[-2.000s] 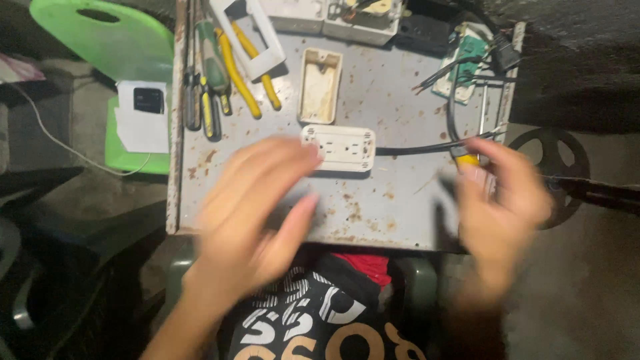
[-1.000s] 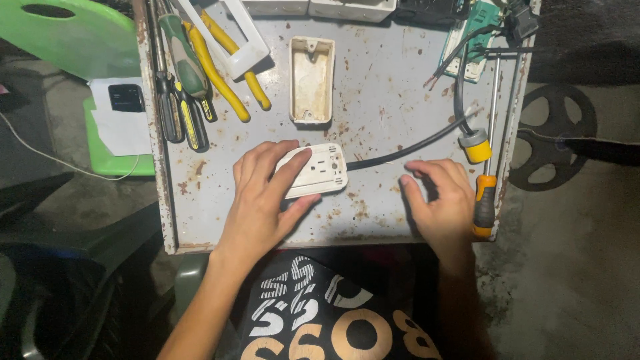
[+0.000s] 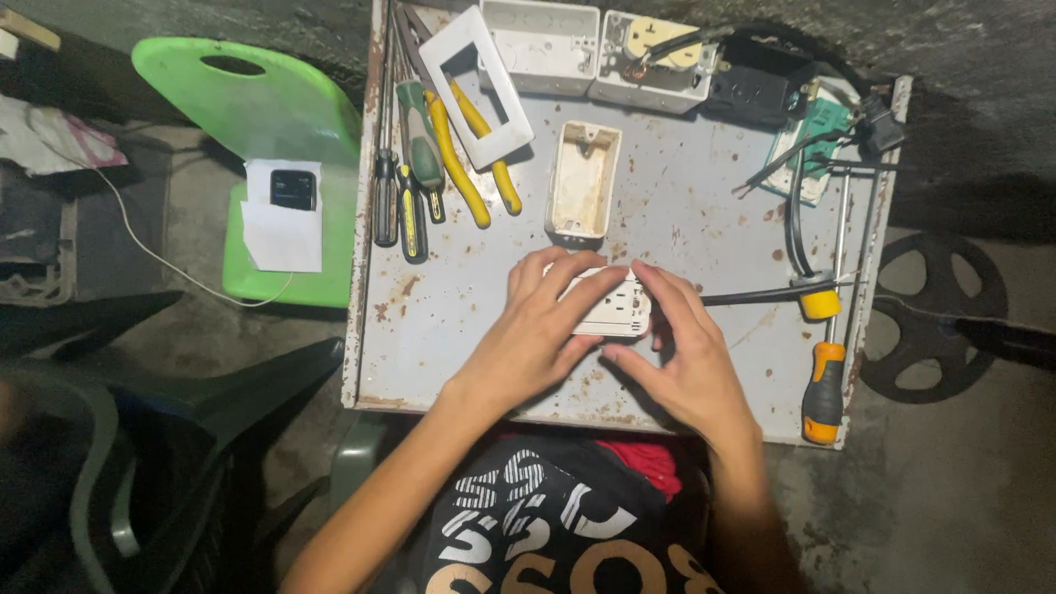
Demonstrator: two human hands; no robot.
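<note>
A white electrical outlet unit [image 3: 615, 309] lies near the middle of the grey metal tabletop [image 3: 462, 363]. My left hand [image 3: 544, 330] grips it from the left, fingers over its top face and thumb at its near edge. My right hand [image 3: 685, 346] is at its right end, fingers and thumb apart around that corner; whether the fingertips press on it I cannot tell. A black cable [image 3: 742, 296] runs rightward from behind my right hand to a yellow-and-grey plug [image 3: 819, 304]. Just beyond the outlet unit sits an open, empty cream utility box [image 3: 585, 181].
Screwdrivers [image 3: 412, 219], yellow-handled pliers [image 3: 462, 177] and a white faceplate [image 3: 478, 87] lie at the left. White boxes [image 3: 540, 49], a black box [image 3: 755, 87] and a green part [image 3: 813, 136] line the back. An orange-and-black screwdriver [image 3: 823, 392] lies along the right rim.
My right hand has moved left from the cable's side to the outlet unit's right end. My left hand, apparently above the unit two seconds ago, has come to hold it.
</note>
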